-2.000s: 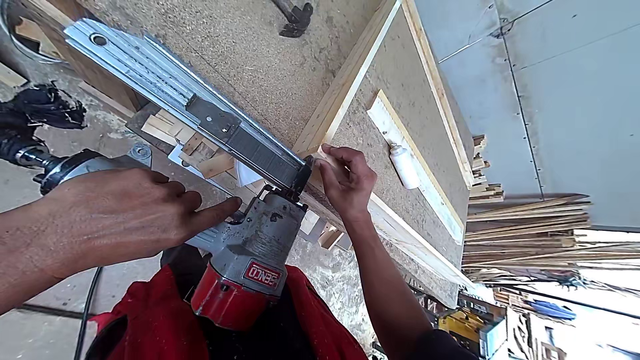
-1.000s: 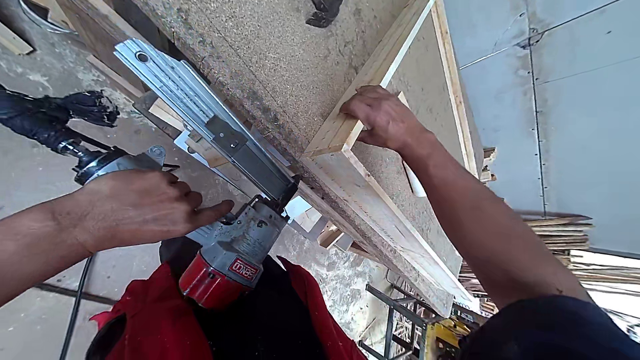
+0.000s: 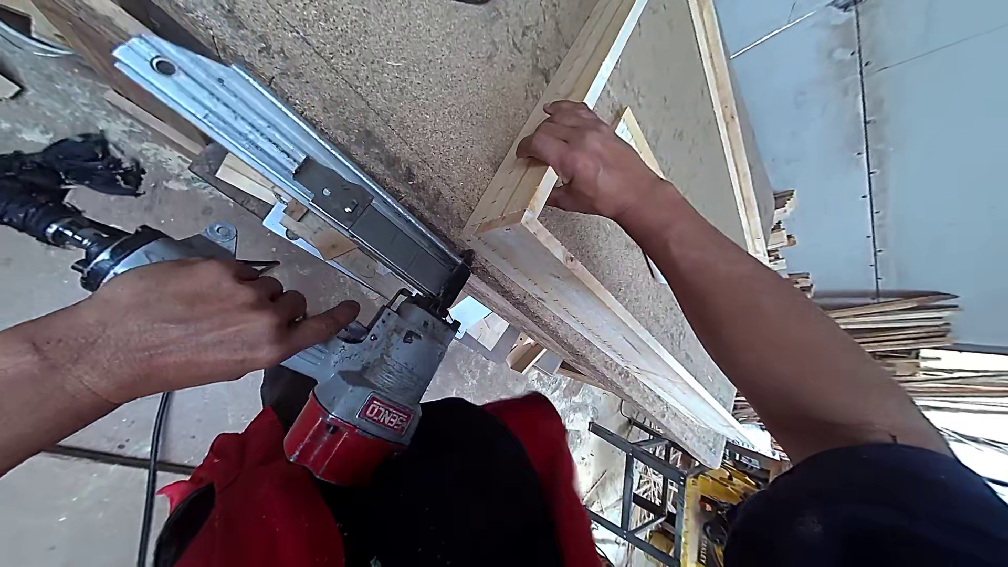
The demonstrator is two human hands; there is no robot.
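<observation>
My left hand (image 3: pixel 197 323) is wrapped around the handle of a grey and red Senco pneumatic nailer (image 3: pixel 386 370), its index finger stretched toward the tool's body. The nailer's long metal magazine (image 3: pixel 291 165) points up and left, and its nose end is just left of a wooden frame's corner. My right hand (image 3: pixel 587 157) grips the upper board of that wooden frame (image 3: pixel 598 303), fingers over the top edge, a little above the corner. The frame lies on a particleboard-topped workbench (image 3: pixel 425 102).
An air hose (image 3: pixel 153 472) runs down at the left, below a black-wrapped hose fitting (image 3: pixel 63 181). Wood offcuts (image 3: pixel 315 228) lie below the bench edge. Thin wood strips (image 3: pixel 898 323) are stacked at the right. A metal stand (image 3: pixel 638 488) and a yellow tool (image 3: pixel 709 512) stand low right.
My right hand has moved from the frame's corner up onto its upper board. The nailer has shifted away from the corner, still in my left hand.
</observation>
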